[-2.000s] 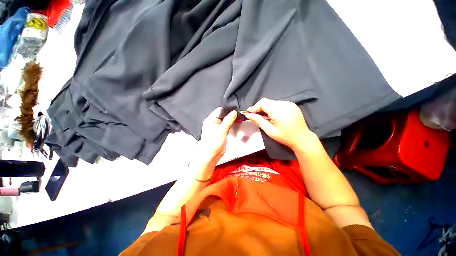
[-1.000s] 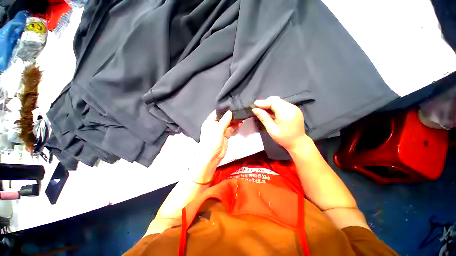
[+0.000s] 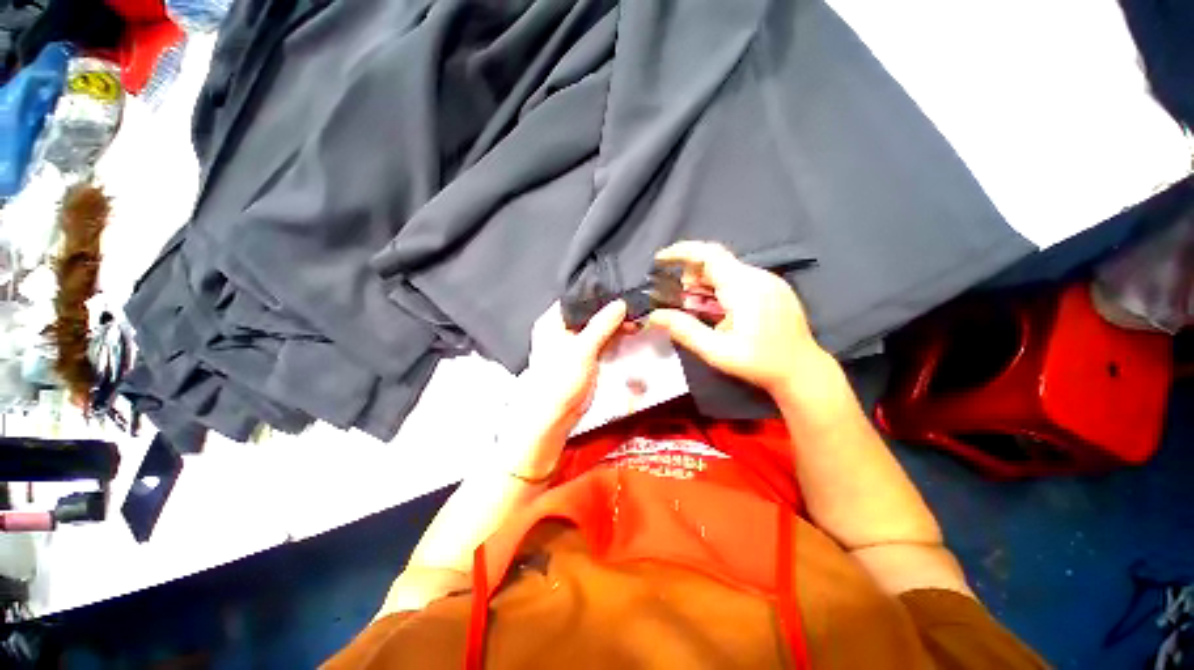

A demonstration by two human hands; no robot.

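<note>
Dark grey trousers [image 3: 498, 170] lie spread over the table, with leg hems near its front edge. My left hand [image 3: 566, 367] pinches the near hem edge between thumb and fingers. My right hand [image 3: 740, 321] holds the same hem a little to the right, with its fingers curled around the turned-up cloth and the thumb below. The held hem [image 3: 629, 304] looks darker and is folded between the hands. Something reddish shows within my right fingers; I cannot tell what it is.
A smartphone [image 3: 152, 487] lies on the white table [image 3: 301, 491] at the left, beside a dark bar [image 3: 53, 458]. A brown fluffy strip [image 3: 79, 288] lies farther left. A red plastic stool [image 3: 1048, 386] stands at the right on the blue floor [image 3: 995, 537]. Hem ends hang by the table edge.
My right fingers have curled farther over the hem and turned it up. My left hand stays at the hem. The spread cloth has shifted slightly left.
</note>
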